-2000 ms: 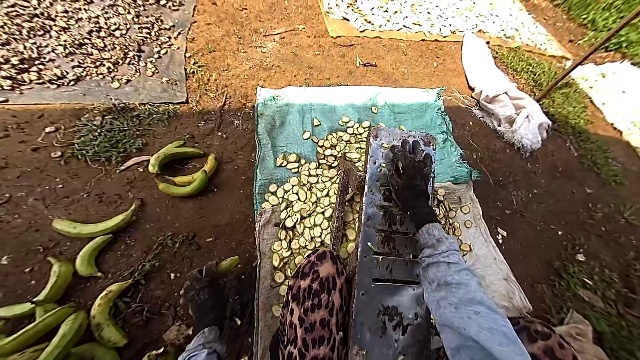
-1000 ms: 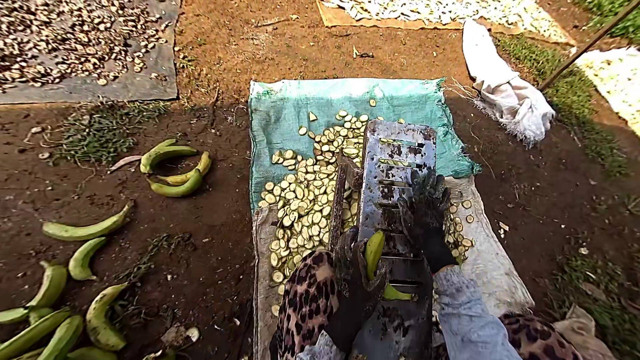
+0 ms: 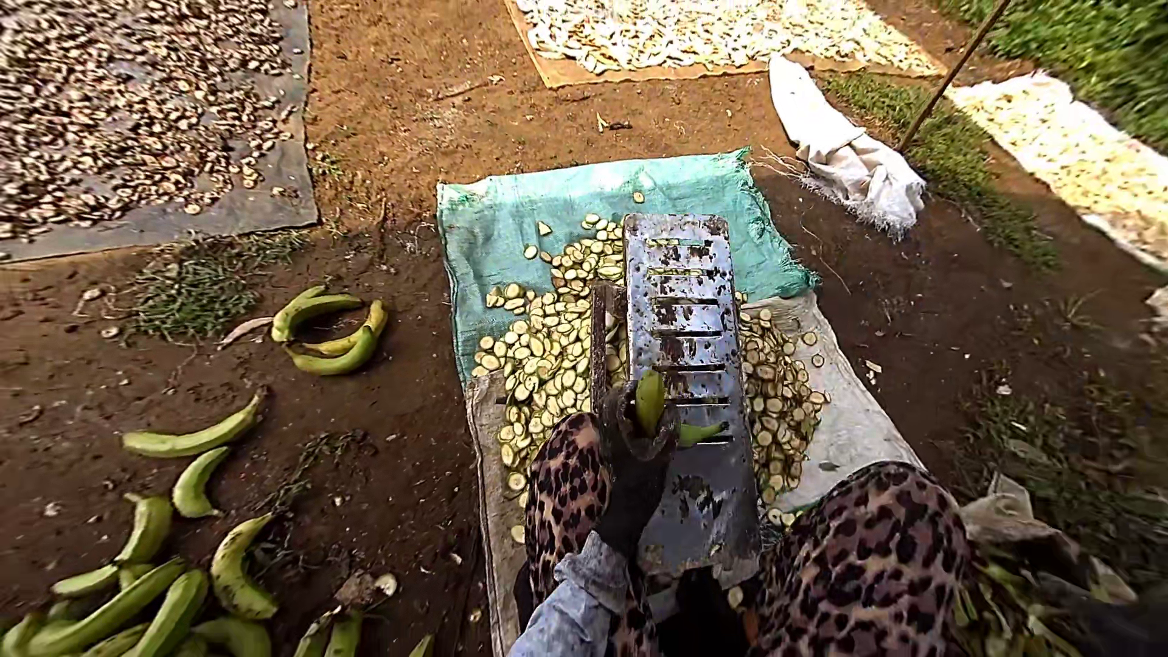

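My left hand (image 3: 634, 465), in a dark glove, holds a green plantain (image 3: 650, 401) above the left edge of a long metal slicer board (image 3: 691, 342) with several crosswise slots. Another green piece, perhaps plantain (image 3: 701, 432), lies across the board beside that hand. The board slopes between my knees, with a wooden bar (image 3: 602, 338) along its left side. Round plantain slices (image 3: 547, 365) are spread under and around it on a teal woven sheet (image 3: 511, 214) and a pale sack (image 3: 862, 411). My right hand is not in view.
Whole green plantains (image 3: 173, 611) are heaped on the soil at lower left, with a few (image 3: 328, 333) further up. Drying slices cover a grey tarp (image 3: 301, 173) at upper left and mats (image 3: 566, 73) at the top and right. A white sack (image 3: 844, 151) lies beside a thin pole (image 3: 954, 78).
My left hand, low at the left two seconds ago, came over to the board with a green plantain. My right hand, on the board in both earlier frames, has left the view.
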